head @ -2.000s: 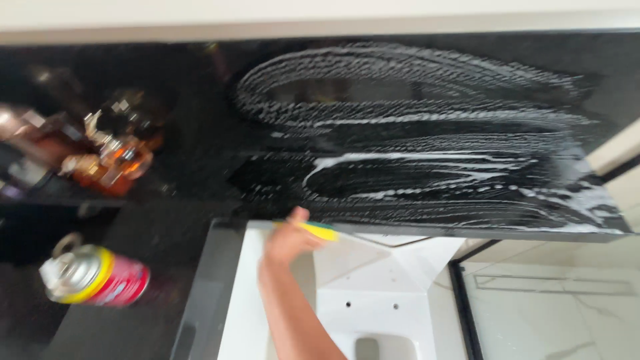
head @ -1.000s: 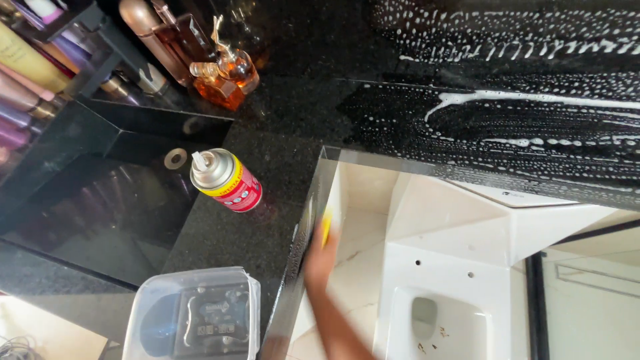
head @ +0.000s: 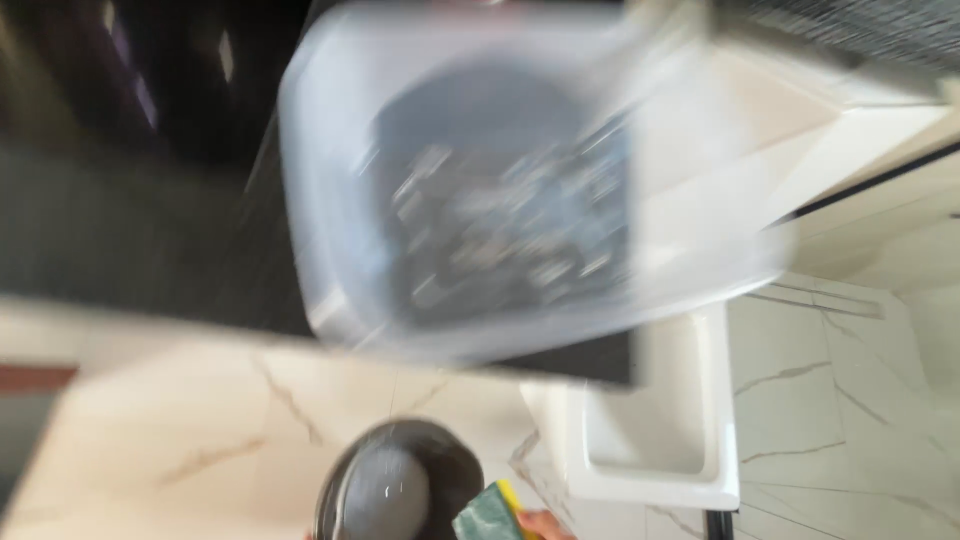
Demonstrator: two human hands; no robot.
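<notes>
At the bottom edge my right hand (head: 546,524) grips a green and yellow scouring sponge (head: 491,516), the green side facing up. The sponge is beside the right rim of a dark round bucket (head: 466,457) that holds greyish liquid. Only a sliver of my left hand (head: 308,536) shows at the bucket's left side; its grasp is hidden. Above them, a clear plastic container (head: 330,311) rests on the black stone counter (head: 150,232), strongly blurred, with its right part past the counter's edge.
A white toilet (head: 724,450) stands right of the bucket, partly under the counter corner. Pale marble-look tiles (head: 225,420) with brown veins cover the floor. The wet end of the black counter (head: 885,37) lies at the upper right.
The view has swung down and left to the floor. My right hand, with the sponge, has moved from the counter's edge to beside the bucket. Bucket and left hand have come into view.
</notes>
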